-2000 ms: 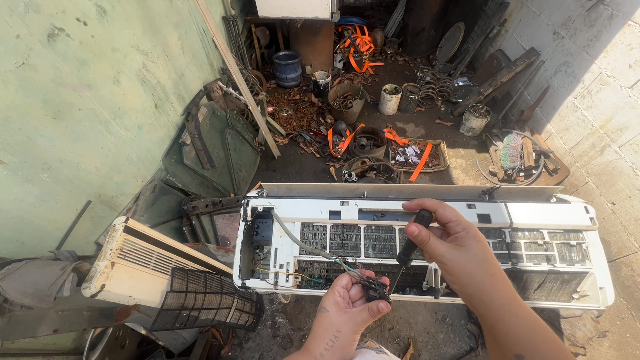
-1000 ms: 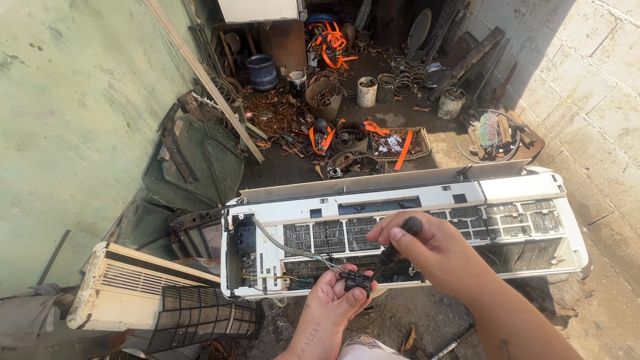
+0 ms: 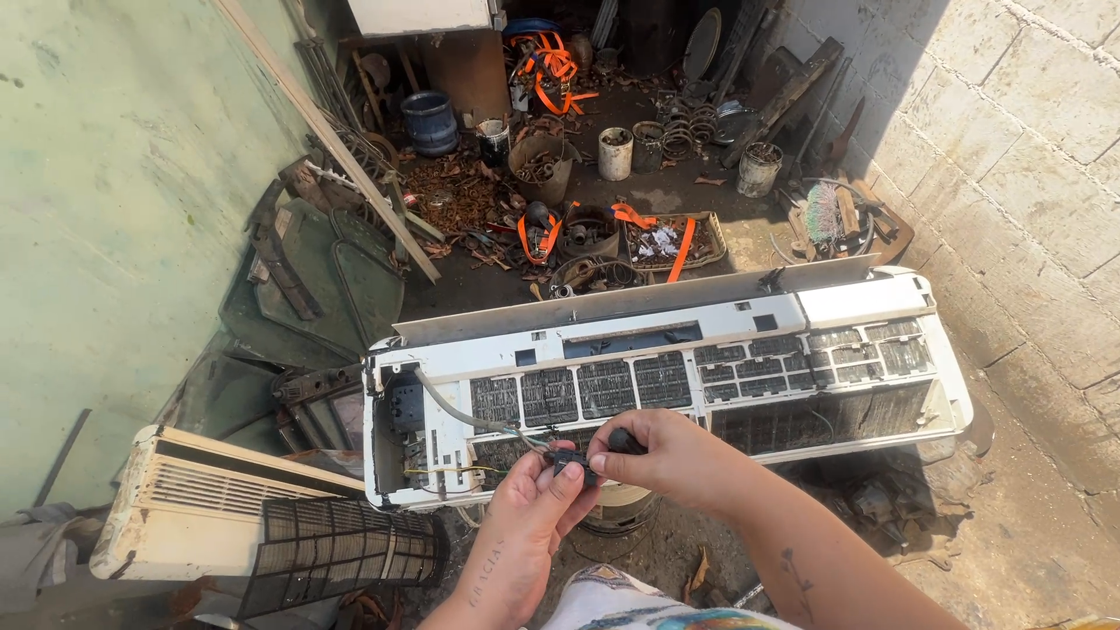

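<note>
My left hand holds a small black terminal block with wires on it. A grey cable runs from it to the left end of a white air conditioner indoor unit, which lies in front of me with its dusty fins showing. My right hand has a screwdriver's black handle in its grip, while its thumb and fingertips touch the block's right side. The screwdriver's shaft is hidden.
A cream louvred cover and a dark mesh filter lie at the lower left. Beyond the unit are a scrap-filled crate, a white can and a blue pot. A block wall stands on the right.
The screwdriver, upright with its shaft pointing down at the block two seconds ago, is now tilted with its handle toward me. My right hand has come down against the block. The view has shifted.
</note>
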